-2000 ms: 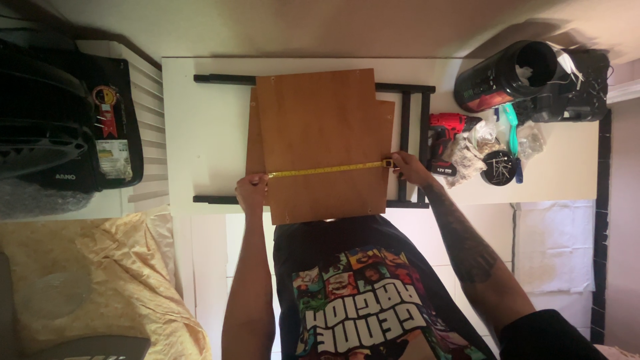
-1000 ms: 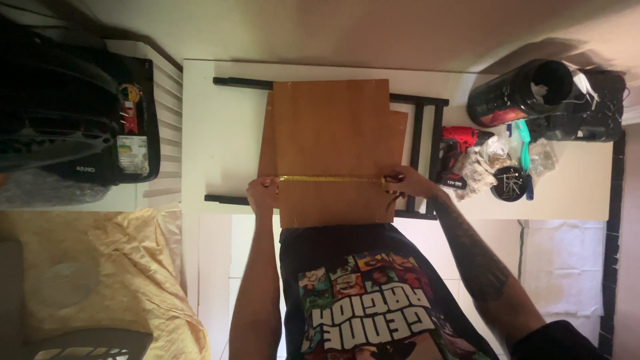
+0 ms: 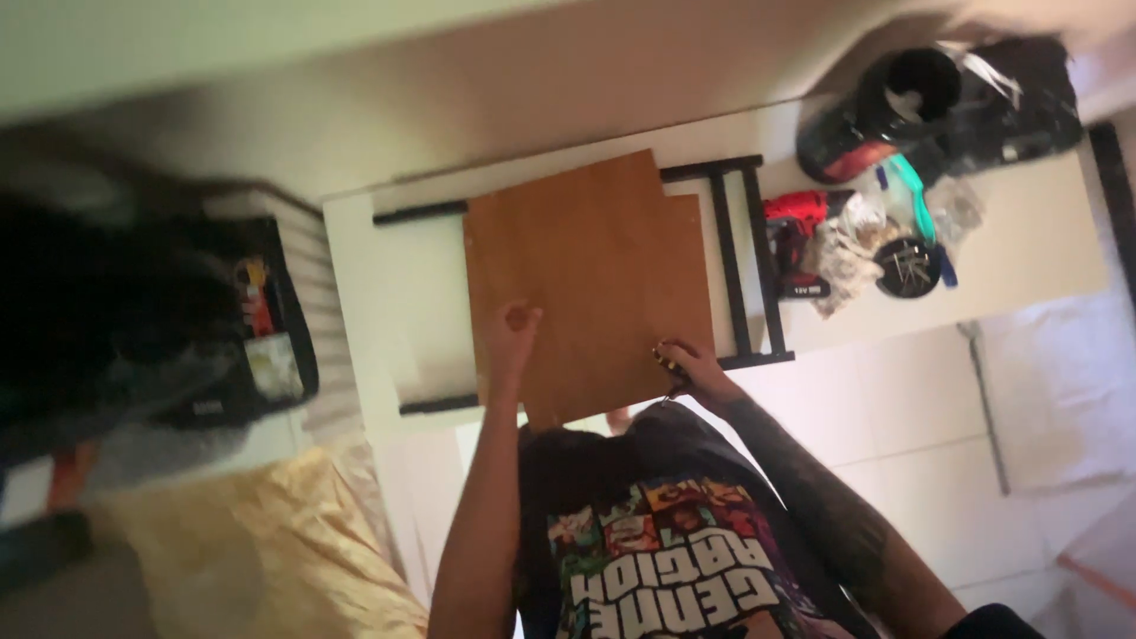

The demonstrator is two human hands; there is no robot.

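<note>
Two wood-brown boards (image 3: pixel 577 266) lie stacked, slightly offset, across a black metal frame (image 3: pixel 732 266) on the white table. Above the left part of the boards is my left hand (image 3: pixel 515 333), its fingers curled with nothing visible in them. My right hand (image 3: pixel 688 359), over the lower right corner of the boards, grips a small tape measure (image 3: pixel 667 357) with black and yellow parts. No stretched yellow blade shows between the hands. Blur hides the finer details of the fingers.
Right of the frame lie a red and black cordless drill (image 3: pixel 799 209), plastic bags (image 3: pixel 843 257), a round black dish of screws or nails (image 3: pixel 907 266) and a turquoise-handled tool (image 3: pixel 914 195). A black tub (image 3: pixel 923 84) stands behind. Black bags (image 3: pixel 151 311) and yellow cloth (image 3: pixel 266 532) are at left.
The yellow tape blade, earlier stretched across the boards between both hands, is no longer visible. My left hand has left the boards' left edge and moved inward over them. The view has tilted.
</note>
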